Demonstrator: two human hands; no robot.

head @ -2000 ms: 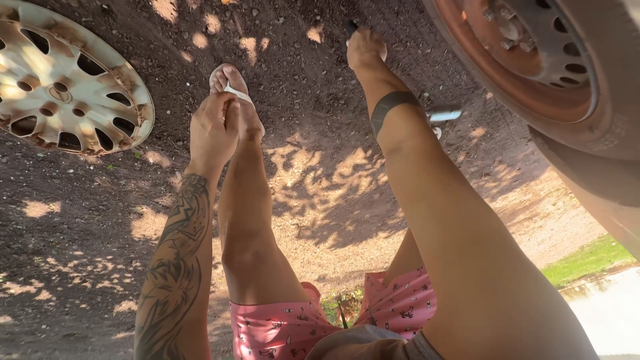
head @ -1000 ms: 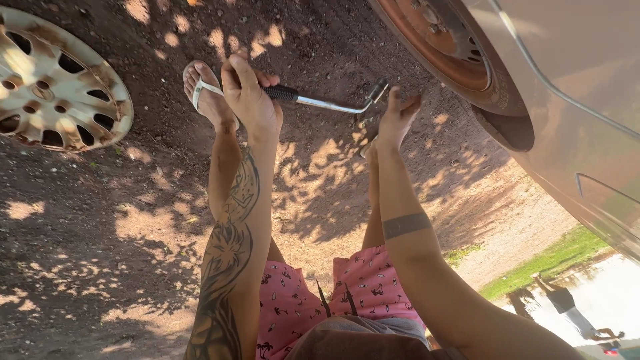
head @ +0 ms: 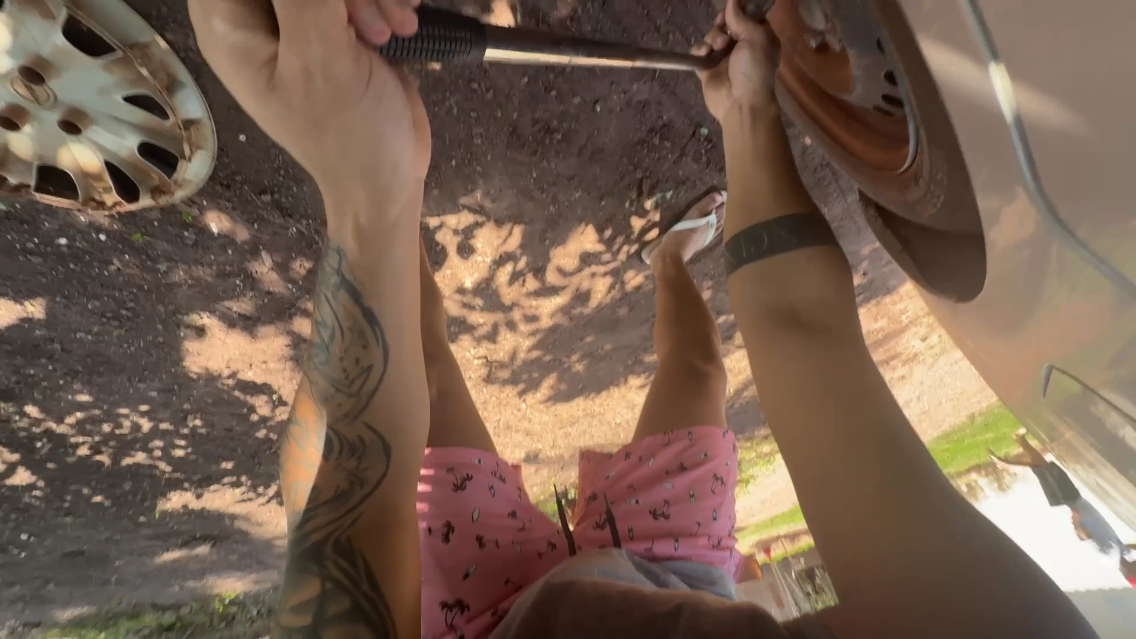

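My left hand (head: 355, 115), on the tattooed arm, grips the black ribbed handle of a metal lug wrench (head: 586, 51) near the top edge. The bar runs across to my right hand (head: 747, 71), whose fingers are closed around its bent socket end. That end lies beside the rusty steel wheel (head: 856, 98) of a car at the upper right. The view's top edge cuts off part of my left hand and the socket. A worn hubcap (head: 191, 133) lies on the dirt at the upper left.
The car's body panel (head: 1021, 231) fills the right side. My foot in a white-strapped flip-flop (head: 697, 229) stands on dappled dirt (head: 532, 293) between the arms. Grass (head: 976, 435) and another person (head: 1061, 497) appear farther off at the lower right.
The wrench, at first not clearly visible, was in my left hand one second ago with my right hand open near its socket end. Now my right hand holds that end. The view has shifted.
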